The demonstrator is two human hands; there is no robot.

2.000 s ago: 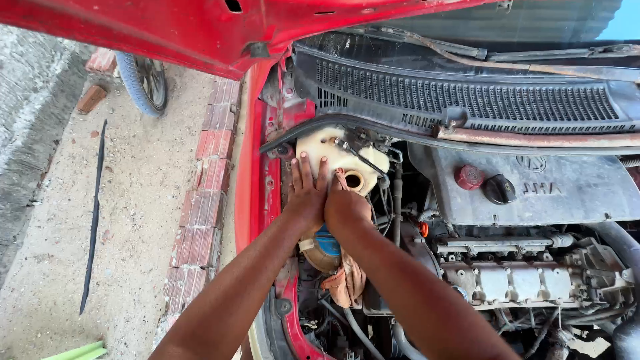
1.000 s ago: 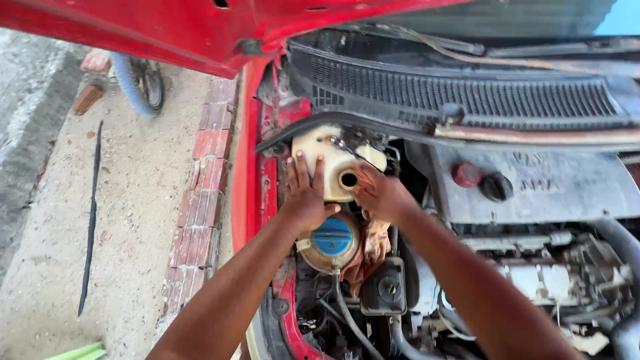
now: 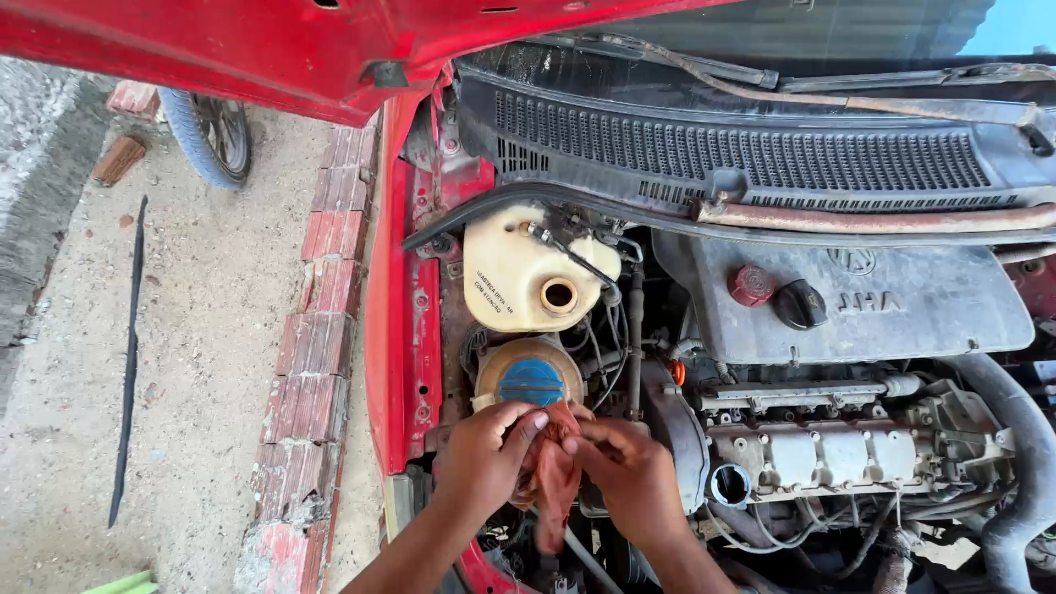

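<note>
My left hand (image 3: pixel 487 458) and my right hand (image 3: pixel 623 462) both pinch a reddish-brown cloth (image 3: pixel 554 474), which hangs down between them. They are just below a round coolant reservoir with a blue cap (image 3: pixel 532 383); the cloth's top edge overlaps the cap. Above it sits a cream plastic reservoir (image 3: pixel 511 268) bearing printed writing, its round filler neck (image 3: pixel 559 295) uncapped. A red cap (image 3: pixel 751 285) and a black oil filler cap (image 3: pixel 800 305) lie on the grey engine cover (image 3: pixel 907 330). The oil filler opening (image 3: pixel 730 484) on the engine is uncovered.
The raised red hood (image 3: pixel 206 49) spans the upper left. A black cowl grille (image 3: pixel 742 157) and wiper arm (image 3: pixel 891 106) run across the back. Hoses (image 3: pixel 1015 462) and wiring surround the engine. Left of the red fender stand a low brick edging (image 3: pixel 305 388), a bicycle wheel (image 3: pixel 214 136) and a black strip (image 3: pixel 130 363).
Both hands have moved down from the cream reservoir to beside the blue cap. My left hand has left the reservoir's surface and now holds the cloth too.
</note>
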